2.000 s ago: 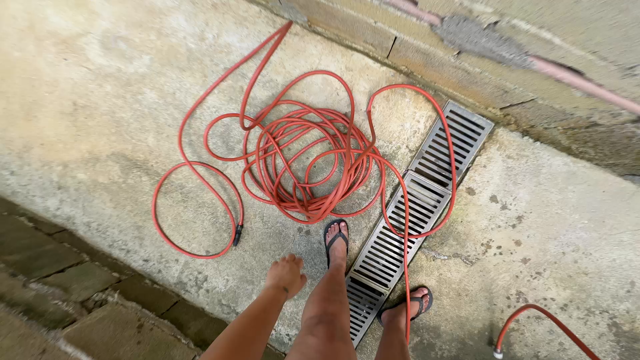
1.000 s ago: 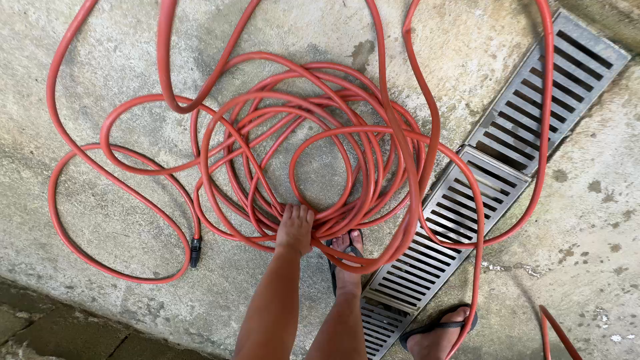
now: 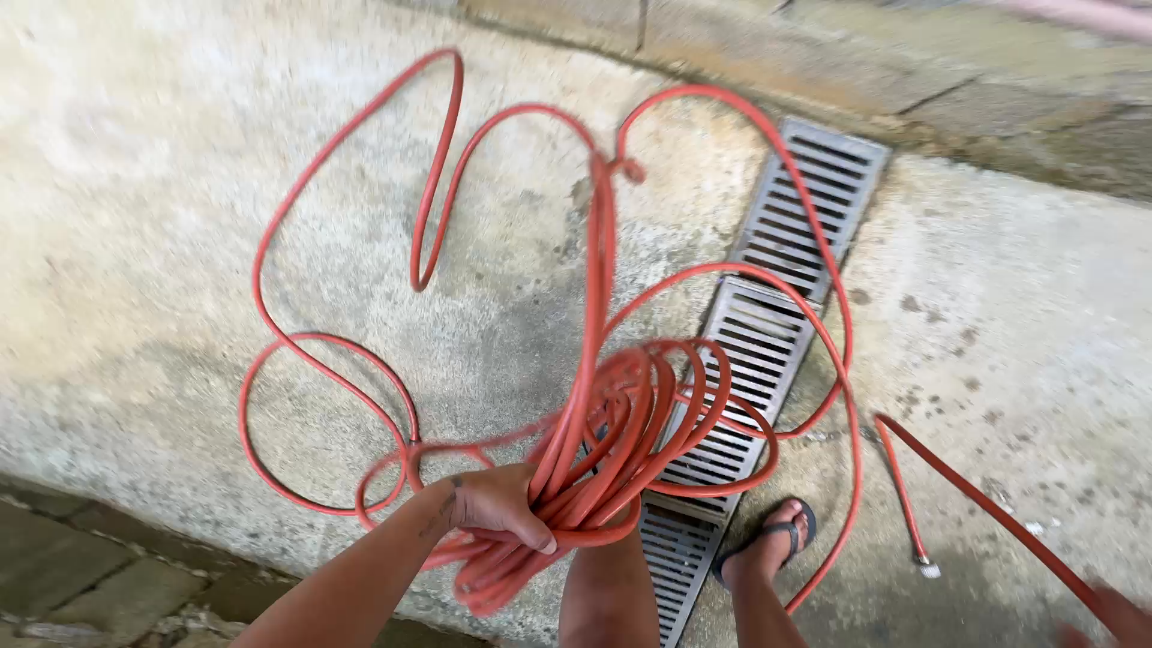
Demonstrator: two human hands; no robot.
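Observation:
A thick bundle of red hose (image 3: pixel 630 423) hangs from my left hand (image 3: pixel 504 513), whose fingers and thumb are closed around its loops at the lower middle of the view. Looser loops of the same hose spread over the concrete to the left and above, and some cross the drain grates at the right. At the lower right edge, my right hand (image 3: pixel 1111 621) is blurred and partly cut off. A stretch of red hose runs up to it; its grip is not clear. The metal fitting (image 3: pixel 928 568) on a hose end lies on the concrete left of that hand.
Metal drain grates (image 3: pixel 751 360) run slantwise through the concrete floor (image 3: pixel 225 180). A block wall (image 3: pixel 900 54) borders the top right, and darker paving (image 3: pixel 90 558) lies at the lower left. My sandalled foot (image 3: pixel 778 535) stands beside the grates.
My left hand has taken hold of the coil and lifted it off the floor; two seconds ago the coil lay flat. My right hand has come into view at the right edge.

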